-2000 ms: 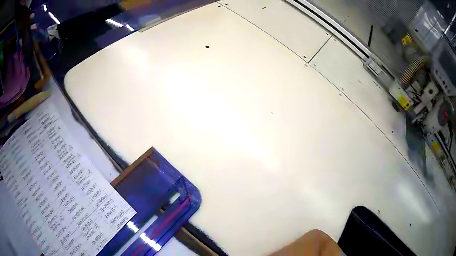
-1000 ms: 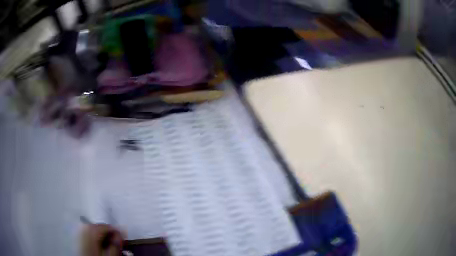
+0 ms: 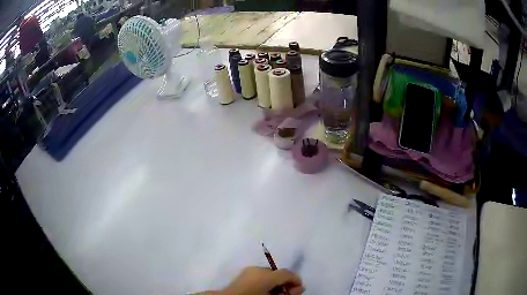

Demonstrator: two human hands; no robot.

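My left hand is at the bottom edge, partly cut off, with its fingers closed around a dark red pencil. The pencil's sharpened dark tip points up and away, above the white tabletop. Whether it touches the surface I cannot tell. The handwritten list lies to the right of the hand, its lower end cut off by the frame. Small black thread snips lie at its upper left edge. My right hand is not in view.
Behind are a pink tape roll, thread cones, a water bottle and a small fan. A phone leans in a tray at the right. The cream machine bed is at the right edge.
The view has swung left from the machine bed, past the list, to the white table. The blue template has left the picture. The hand with the pencil now shows clearly.
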